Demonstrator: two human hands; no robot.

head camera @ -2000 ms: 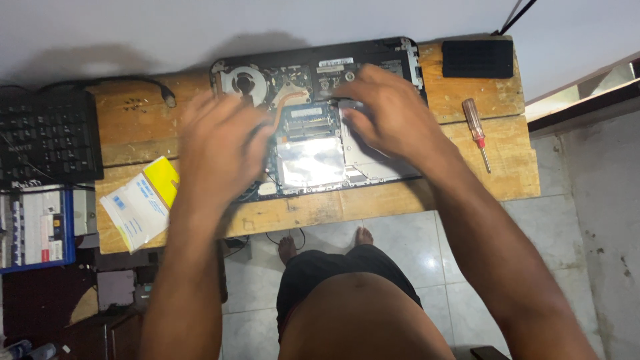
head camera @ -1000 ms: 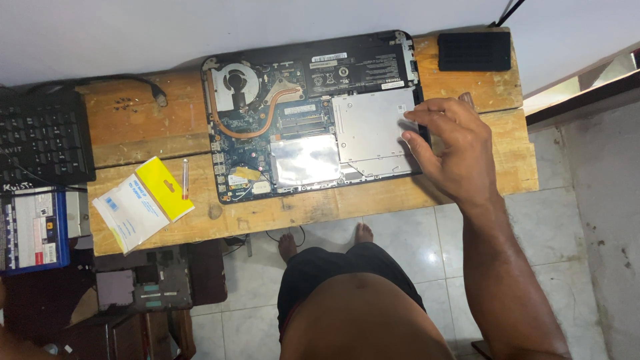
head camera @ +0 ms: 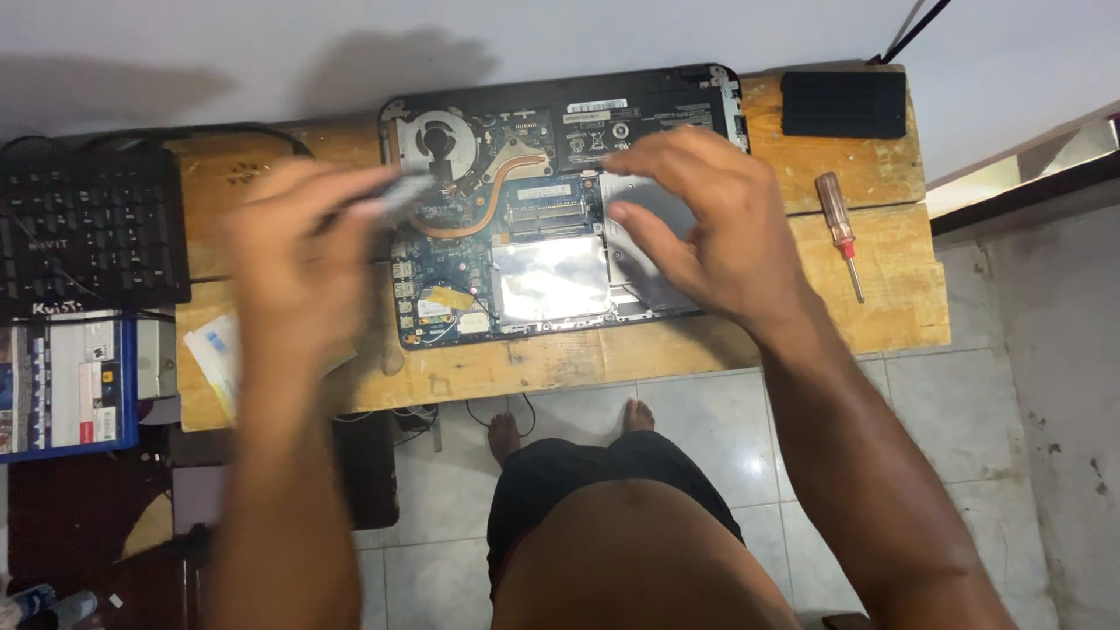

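Observation:
An opened laptop base lies on the wooden table, its insides showing: a cooling fan, a copper heat pipe, a memory module, a battery and a silvery rectangular part. My left hand, blurred by motion, pinches a small dark and pale object over the laptop's left side; what it is cannot be told. My right hand hovers over the laptop's right half, thumb and fingers apart, with nothing seen between them. A screwdriver with a clear handle lies right of the laptop.
A black keyboard and a blue-edged case are at the left. A white and yellow packet lies partly behind my left arm. At the back right sits a black rectangular object. Tiled floor shows past the table's front edge.
My left hand has come into view over the laptop with a small object in it. My right hand has moved left from the laptop's right edge, and the screwdriver now lies on the table's right side.

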